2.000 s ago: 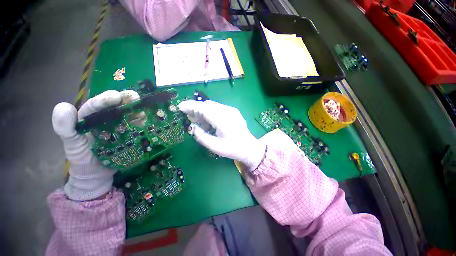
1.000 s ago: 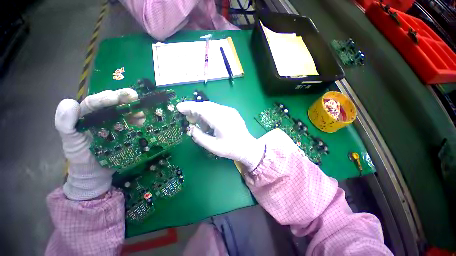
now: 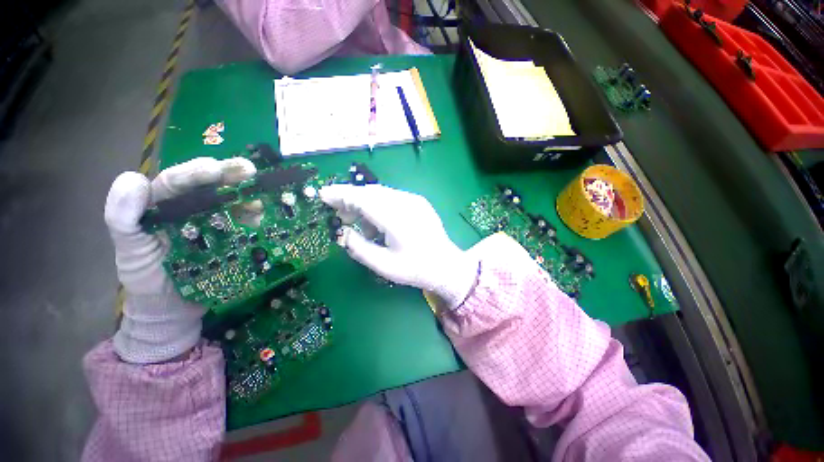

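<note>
A green PCB panel [image 3: 244,239] with a long black strip along its upper edge and small upright capacitors is held tilted above the table. My left hand [image 3: 149,226], in a white knit glove, grips its left end, with fingers behind the black strip. My right hand [image 3: 388,230], also gloved in white, has thumb and fingers at the panel's right edge. Its fingertips are partly hidden by parts there. Another board [image 3: 280,338] lies on the table under the panel, partly covered by it. A further board [image 3: 533,236] lies to the right, partly behind my right sleeve.
A green-matted table [image 3: 388,343] bears a record sheet [image 3: 325,113] with two pens, a black bin [image 3: 542,153] with yellow and white sheets, and a yellow cup [image 3: 587,212]. The conveyor belt [image 3: 705,171] carries a board [image 3: 622,87]. A red divided tray [image 3: 759,81] lies beyond. A person's pink sleeve shows at the top.
The board on the conveyor has moved slightly up and left. Another dark board has come further in at the right edge. The held panel has tilted very slightly; both hands keep their grip.
</note>
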